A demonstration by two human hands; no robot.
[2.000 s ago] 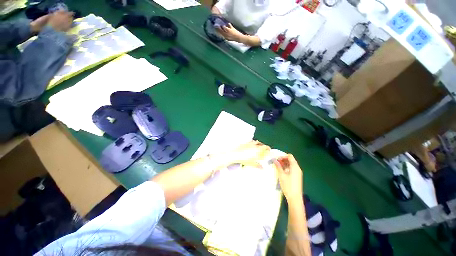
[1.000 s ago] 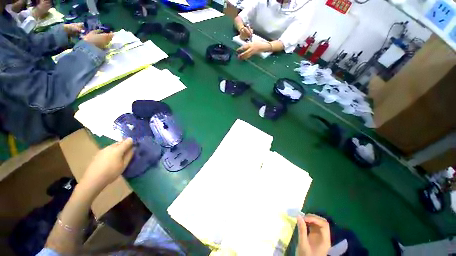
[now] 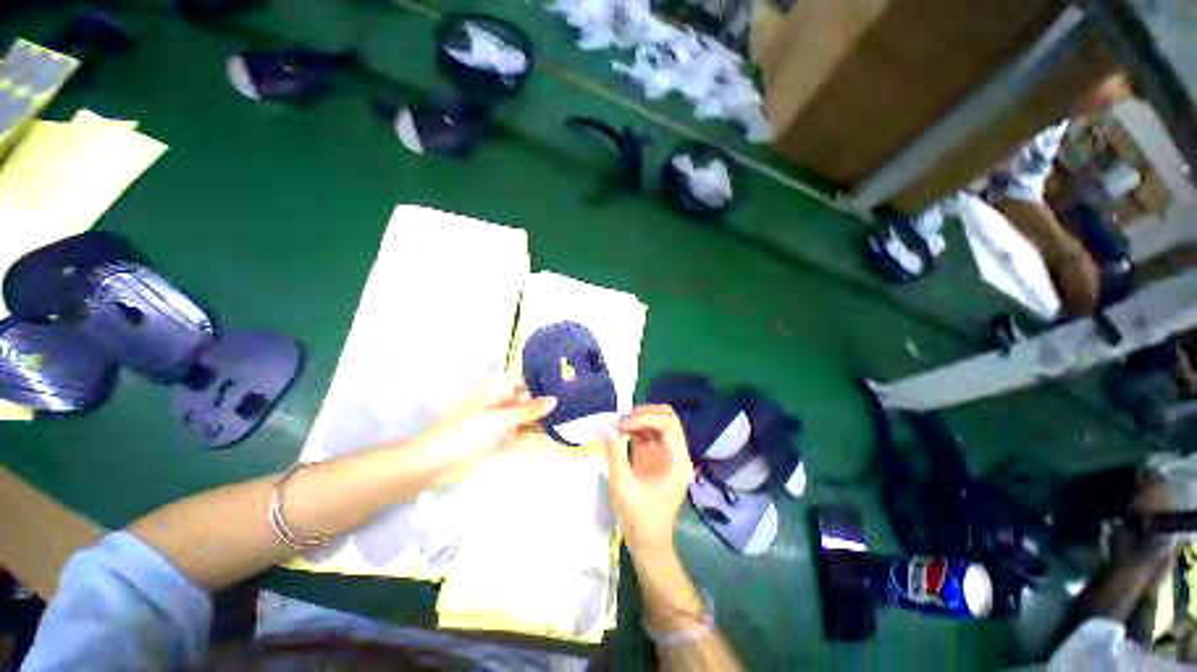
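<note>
A dark oval fan base (image 3: pixel 570 372) is held over the pad sheets, with a small gold spot in its middle. My left hand (image 3: pixel 500 423) grips its lower left edge. My right hand (image 3: pixel 650 453) has its fingertips at a whitish foot pad (image 3: pixel 586 427) on the base's lower edge. The pad sheet (image 3: pixel 381 538) with greyish discs lies under my left forearm. A white and yellow-edged sheet (image 3: pixel 532 565) lies below my hands.
Several dark bases (image 3: pixel 243 387) lie at left. More bases with pale patches (image 3: pixel 739 460) lie right of my right hand. A black rectangle (image 3: pixel 843 571) and a Pepsi can (image 3: pixel 939 586) are further right. Fan heads (image 3: pixel 700 180) and white blades (image 3: pixel 683 72) lie across the bench.
My left hand has moved from the left heap to the sheets, now with a base in it. My right hand has come up to that base's edge. The view has shifted right.
</note>
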